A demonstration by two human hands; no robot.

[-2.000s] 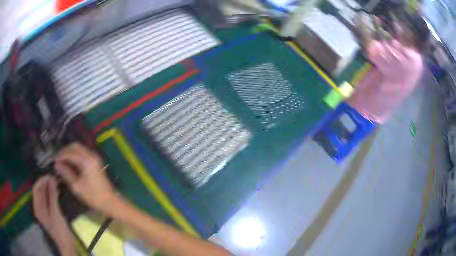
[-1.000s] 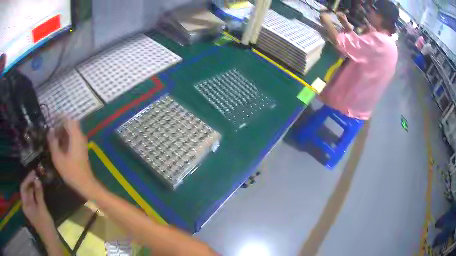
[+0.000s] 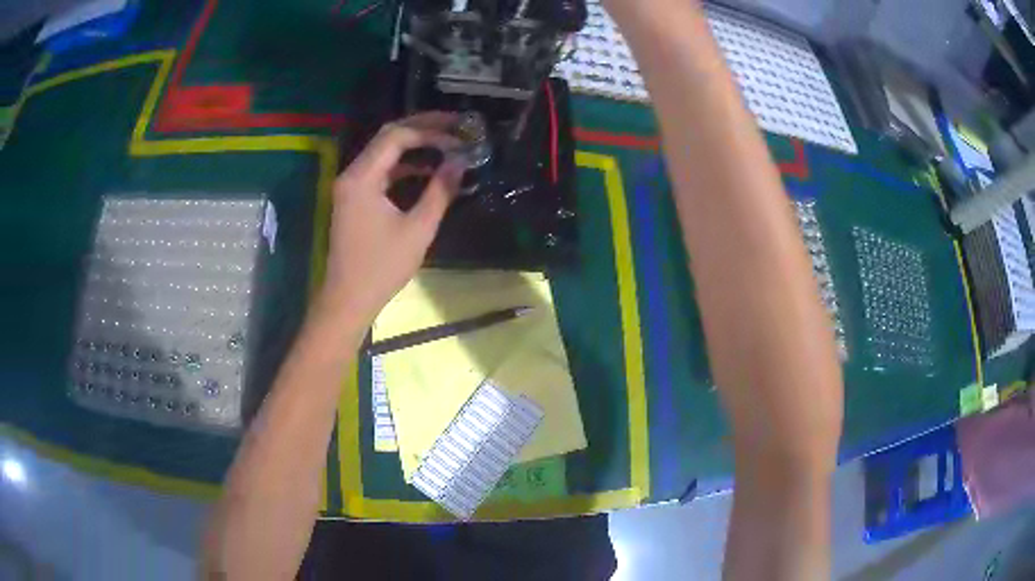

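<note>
The black fixture (image 3: 499, 68) stands at the top centre on a black base (image 3: 499, 233). My left hand (image 3: 397, 187) pinches a small round silvery component (image 3: 471, 142) between thumb and index finger, in front of the fixture's metal mechanism. Whether the component touches the seat cannot be told. My right forearm (image 3: 755, 284) reaches up past the right of the fixture; the hand itself is cut off by the top edge.
Left blister tray (image 3: 176, 295) has darker parts in its near rows. White part trays (image 3: 772, 74) lie behind right. The right blister tray (image 3: 819, 272) is partly behind my forearm; a thin tray (image 3: 894, 301) lies beyond. Yellow paper (image 3: 488, 369), pen (image 3: 454, 329) and printed sheet (image 3: 477, 448) lie before the fixture.
The view has swung left, bringing the fixture to the centre and the left tray into view. My right hand has risen away from the fixture front and out of the picture.
</note>
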